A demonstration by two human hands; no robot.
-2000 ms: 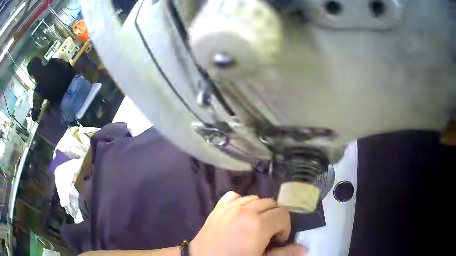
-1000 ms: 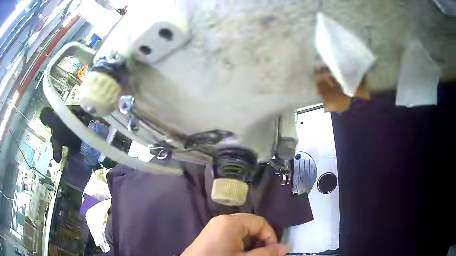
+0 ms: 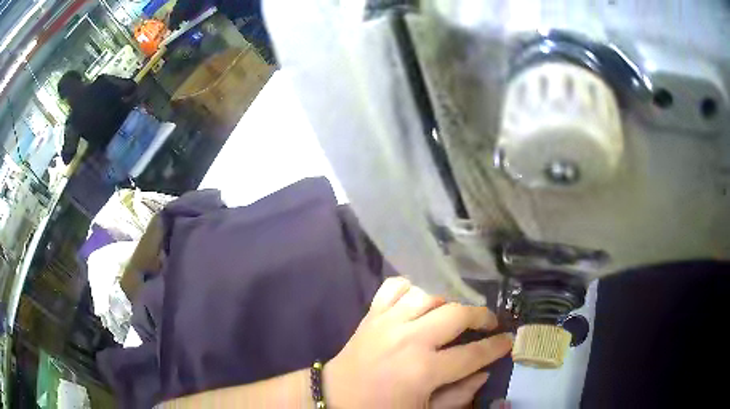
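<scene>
Dark purple cloth lies spread left of the sewing machine head; its narrow end runs under the head. My left hand, with a beaded bracelet, comes from the lower left. Its fingers are together on the cloth beside the cream tension knob, fingertips close to the low end of the head. The needle and presser foot are hidden behind the head. A small skin-coloured patch shows at the bottom edge below my fingers; I cannot tell which finger it is. My right hand is not in view.
Near-black cloth lies at the lower right beside the machine bed. The white table shows behind the purple cloth. White cloth is heaped at left. A person in dark clothes and a cardboard box are beyond.
The view has swung closer to the head, which now hides the presser foot visible one second ago. My left hand now shows more fully, with its bracelet, its fingers extended alongside the knob.
</scene>
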